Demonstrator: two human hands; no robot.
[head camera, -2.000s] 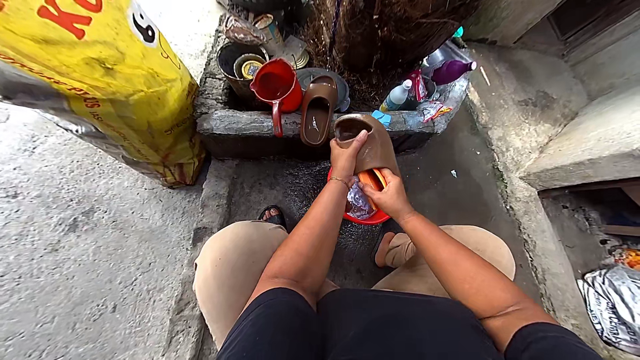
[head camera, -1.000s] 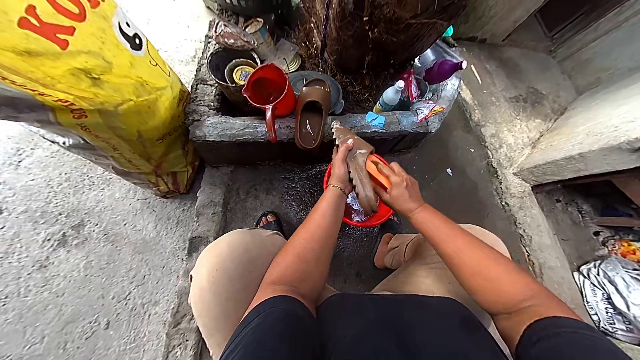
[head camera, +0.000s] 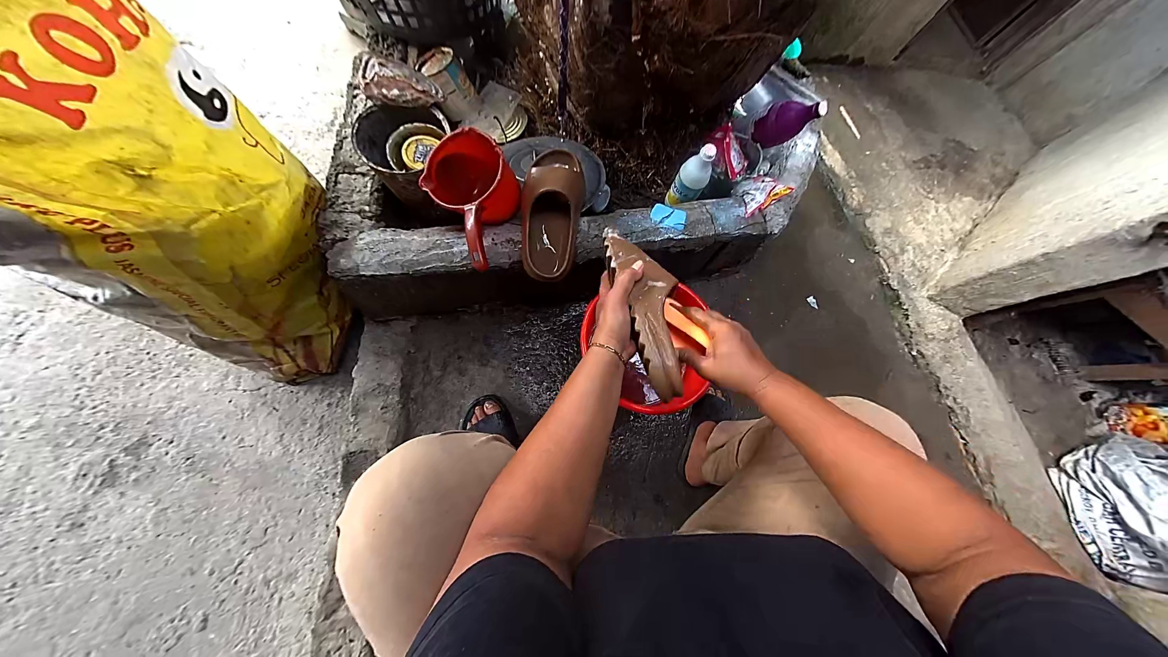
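Note:
My left hand (head camera: 618, 310) grips a wet brown rubber slide sandal (head camera: 651, 306), tilted on its side with its ridged sole edge showing. In my right hand (head camera: 727, 351) is an orange-handled brush or similar tool (head camera: 686, 325), pressed against the sandal; its working face is hidden. Below both hands sits a red plastic basin (head camera: 663, 404) with a crumpled clear or purplish plastic wrapper (head camera: 641, 379) in it. The other brown slide sandal (head camera: 551, 219) rests on the concrete ledge, beside a red plastic dipper (head camera: 473, 182).
A concrete planter ledge (head camera: 411, 251) runs ahead, around a tree trunk (head camera: 657, 64). On it stand a dark pot (head camera: 388, 151), a plastic bottle (head camera: 692, 173) and a purple bottle (head camera: 787, 122). A big yellow sack (head camera: 201, 210) stands left; a concrete step (head camera: 1049, 228) is at right.
The sandal in my left hand has turned from showing its foot opening to lying on its side, with its sole edge visible. The orange tool has moved up along it.

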